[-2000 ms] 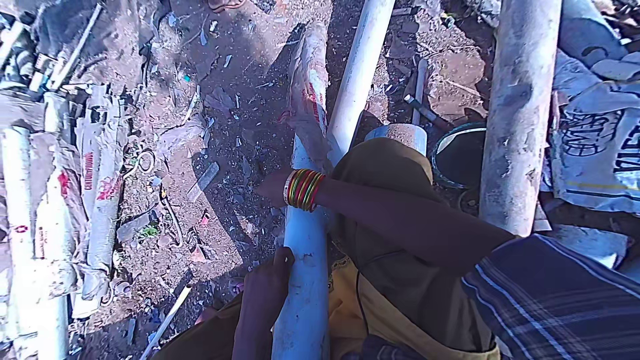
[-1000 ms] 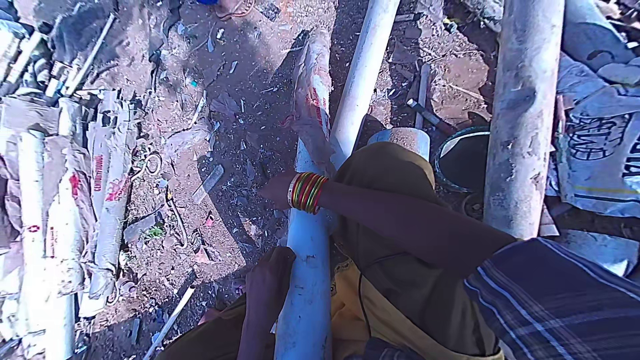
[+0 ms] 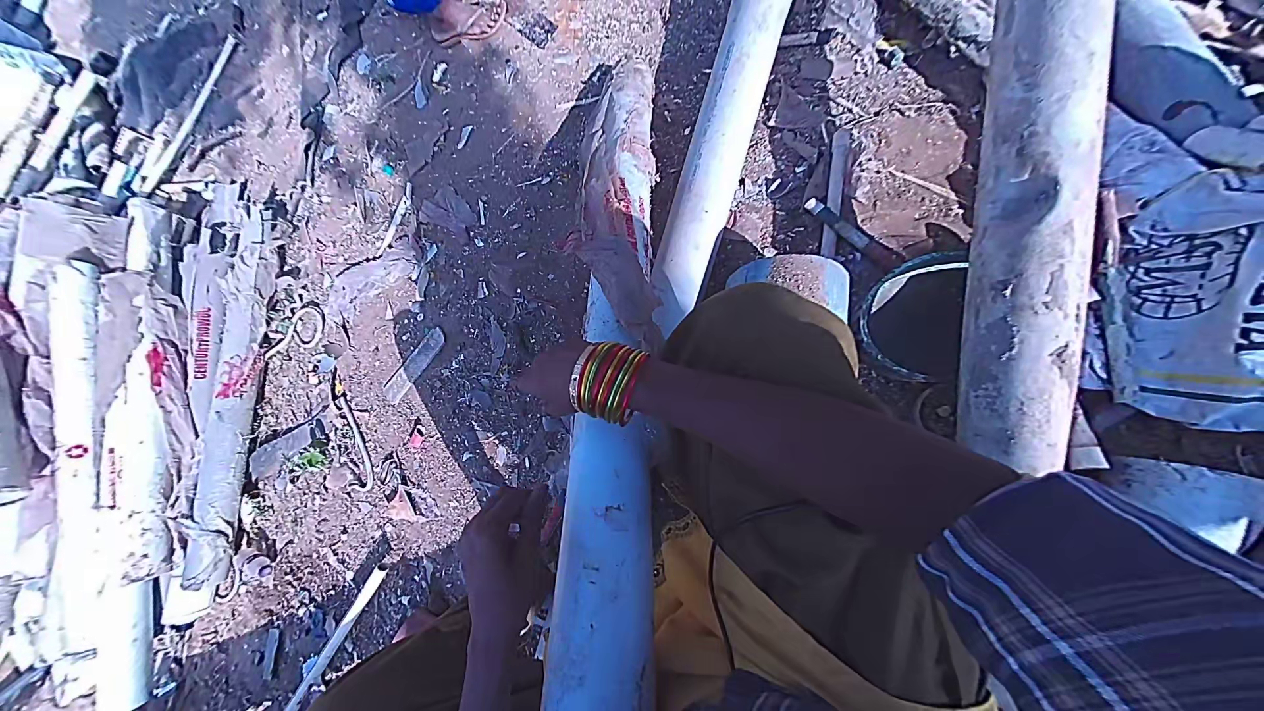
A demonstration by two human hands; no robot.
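A pale plastic pipe (image 3: pixel 602 553) runs lengthwise between my legs, with torn printed plastic wrapping (image 3: pixel 622 212) around its far part. My right hand (image 3: pixel 553 378), with several coloured bangles (image 3: pixel 607 383) at the wrist, reaches across the pipe to its left side; its fingers are in shadow, and what they hold cannot be made out. Nearer to me, my left hand (image 3: pixel 504 543) is beside the pipe's left side with its fingers bent. Whether anything is between those fingers is not clear. A second pale pipe (image 3: pixel 716 158) lies just right of the wrapped end.
Wrapped pipes (image 3: pixel 128 444) are stacked at left. A thick dirty pipe (image 3: pixel 1037 227) lies at right, beside a printed sack (image 3: pixel 1185 296), a dark round container (image 3: pixel 913 316) and a short pipe piece (image 3: pixel 795 276). Scraps and a thin strip (image 3: pixel 341 632) litter the ground. Another person's foot (image 3: pixel 469 20) shows at top.
My left hand has moved from on the pipe to its left side. My right arm stays across the pipe. Another person's foot shows more at the top edge.
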